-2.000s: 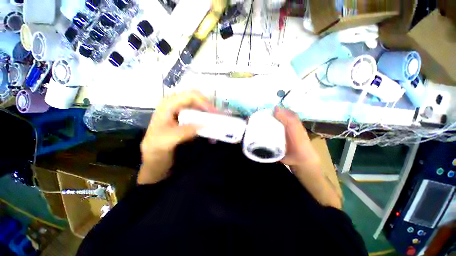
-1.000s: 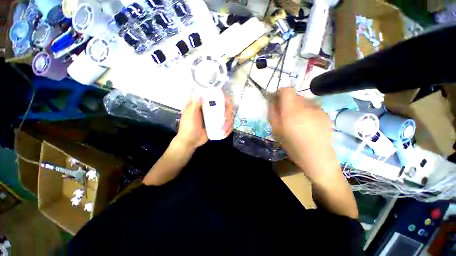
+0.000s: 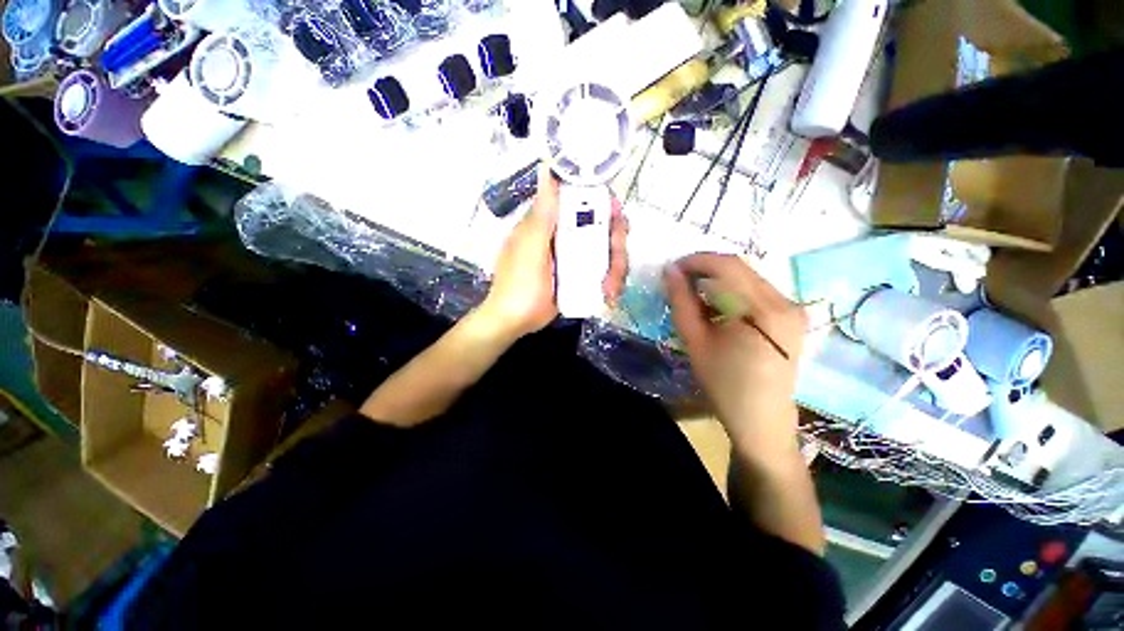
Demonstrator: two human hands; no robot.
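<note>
A white handheld fan body (image 3: 583, 247) is upright in my left hand (image 3: 530, 263), its round ringed head pointing away from me. A small dark square opening shows near the top of its handle. My left hand is closed around the handle from both sides. My right hand (image 3: 737, 333) is to the right of the fan, over the light-blue mat (image 3: 646, 308), its fingers bent around a thin dark stick-like tool (image 3: 767, 337), perhaps tweezers. The tool is blurred and partly hidden by the fingers.
Dark panels (image 3: 456, 77) lie behind the fan, some in a clear tray. Fan bodies stand at the left (image 3: 224, 70) and right (image 3: 912, 328). A black cylinder (image 3: 986, 120) juts in at upper right before a brown carton (image 3: 924, 203). Loose wires (image 3: 912, 456) hang at the right edge.
Since a second ago the fan sits further right and higher in view, still in my left hand. My right hand has come lower, now with a thin tool visible. The black cylinder has shifted right.
</note>
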